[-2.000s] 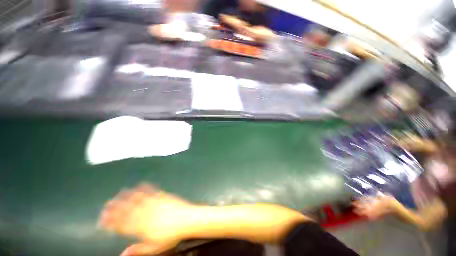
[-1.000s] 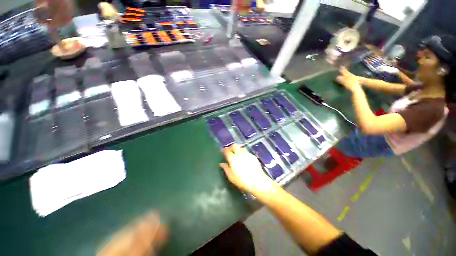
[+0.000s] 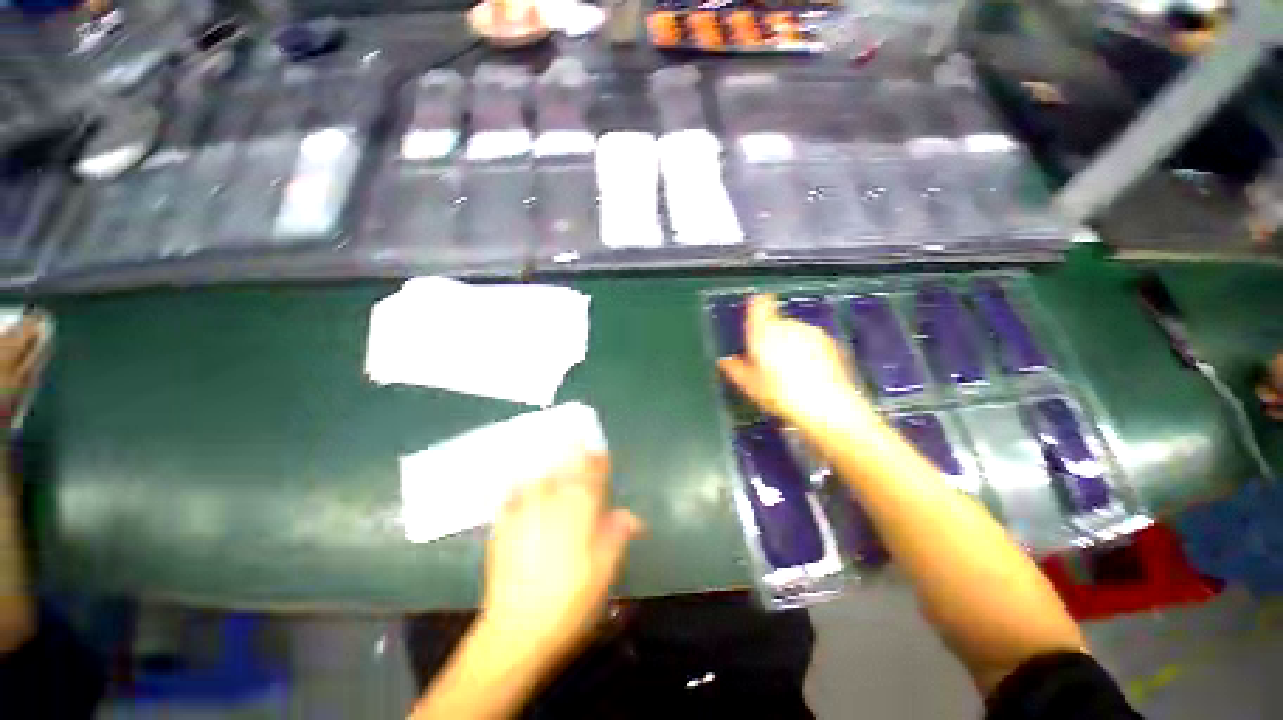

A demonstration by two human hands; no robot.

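Observation:
Purple phones (image 3: 879, 345) lie in two rows in a clear tray (image 3: 1002, 450) on the green bench at right; one near-row pocket shows empty. My right hand (image 3: 788, 363) reaches over the tray's far left pockets, fingers at a phone; whether it grips it is hidden by blur. A pile of white sleeves (image 3: 479, 335) lies left of the tray. Nearer me, one white sleeve (image 3: 457, 485) is separate from the pile. My left hand (image 3: 556, 528) is blurred, its fingers on the right end of this sleeve, appearing to hold it.
Clear trays (image 3: 844, 211) line the dark strip beyond the bench, with two white sleeves (image 3: 629, 190) in one. An orange parts tray (image 3: 725, 28) is at the far side. A dark device (image 3: 1165, 312) with a white cable is at right. Another person's hand (image 3: 17, 359) shows at far left.
The view has turned left. My left hand has come to a white sleeve now apart from the pile. My right hand has moved from the near side of the tray to its far left pockets.

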